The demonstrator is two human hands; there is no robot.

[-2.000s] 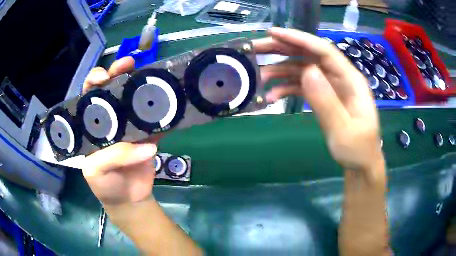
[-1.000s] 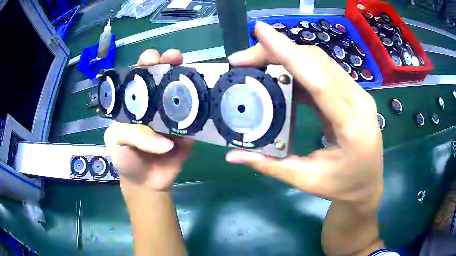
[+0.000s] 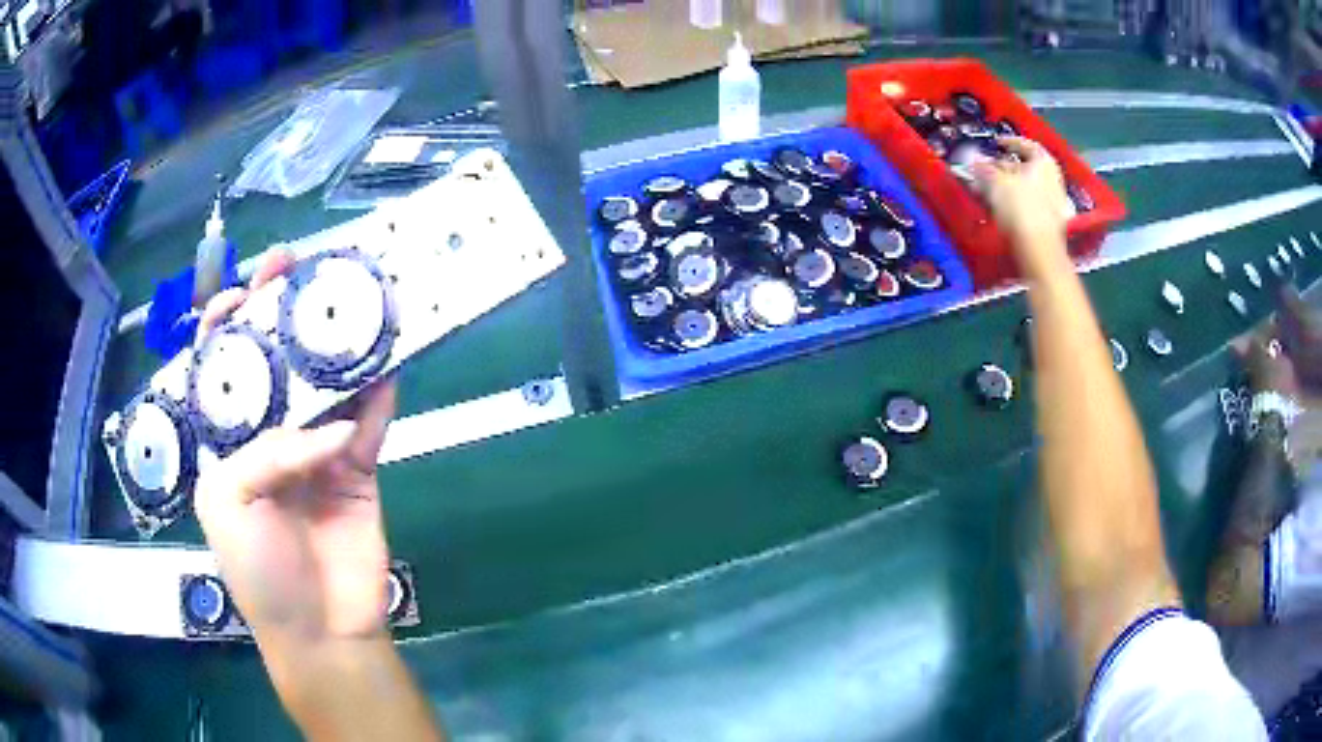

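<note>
My left hand [image 3: 297,486] holds the metal fixture plate [image 3: 471,239] raised and tilted at the left. Three black-rimmed discs [image 3: 337,312] with silver faces sit on it; the seat at its upper right end is bare. My right hand [image 3: 1027,189] is stretched out over the red bin [image 3: 942,196], its fingertips down among the discs there. Whether it holds a disc cannot be told. A second fixture plate [image 3: 406,594] lies on the white slide [image 3: 94,587] behind my left wrist, partly hidden.
A blue bin [image 3: 631,363] full of discs stands left of the red bin, by a metal post [image 3: 544,189]. Loose discs [image 3: 866,461] line the bench. A white bottle [image 3: 738,94], cardboard [image 3: 653,58] and clear plastic [image 3: 312,138] lie behind. Another person's hand [image 3: 1269,370] is at right.
The view has shifted right. My right hand has let go of the plate and moved to the red bin. The plate's right-end disc is gone; my left hand alone holds the plate.
</note>
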